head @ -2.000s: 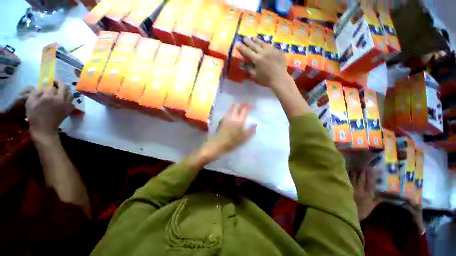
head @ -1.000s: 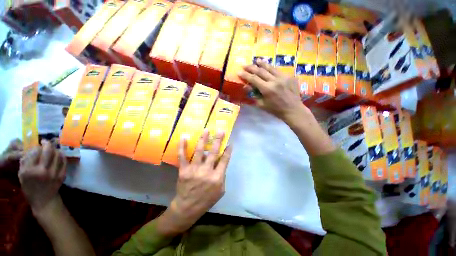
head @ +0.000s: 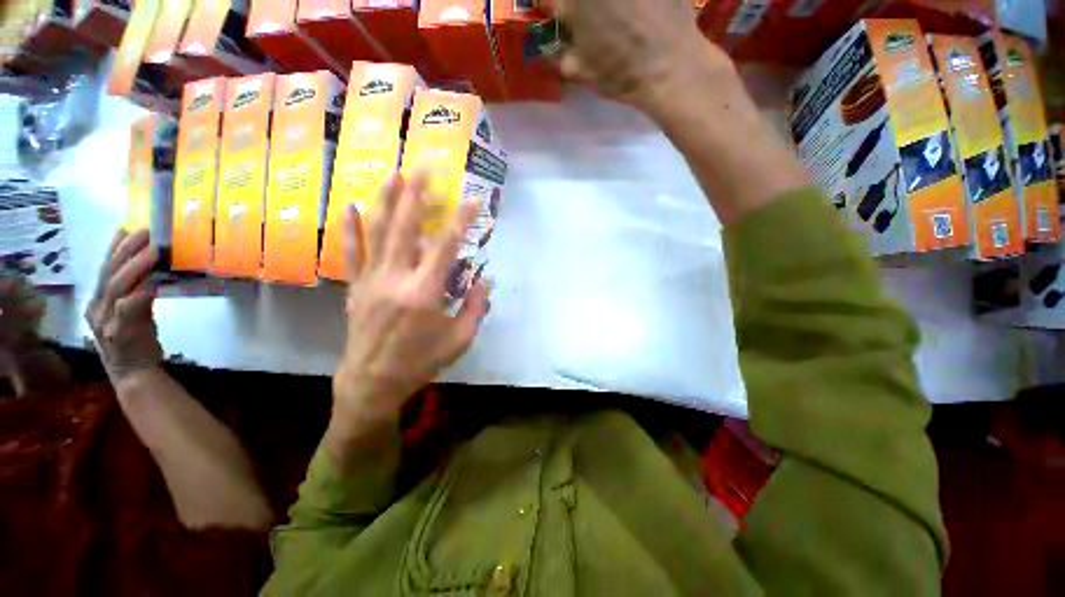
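Observation:
Several slim retail cartons stand side by side before me, orange-yellow sides up. My left hand lies with spread fingers on the right-end carton and its neighbour; its thumb is by the end carton's white printed face. My right hand is at the top edge, partly cut off, over the back row of cartons. A small dark item shows under its bent fingers and seems held; the fingertips are partly hidden.
More cartons with dark blue patches and codes stand at the right. Another person's hand touches a carton at the left end. Clear crumpled plastic lies at the far left. The white table's front edge runs before me.
The view has shifted, so the back row sits higher and is cut off. The front cartons stand straighter and closer together, and the other person's carton is now beside them. My left hand stays on the right-end cartons.

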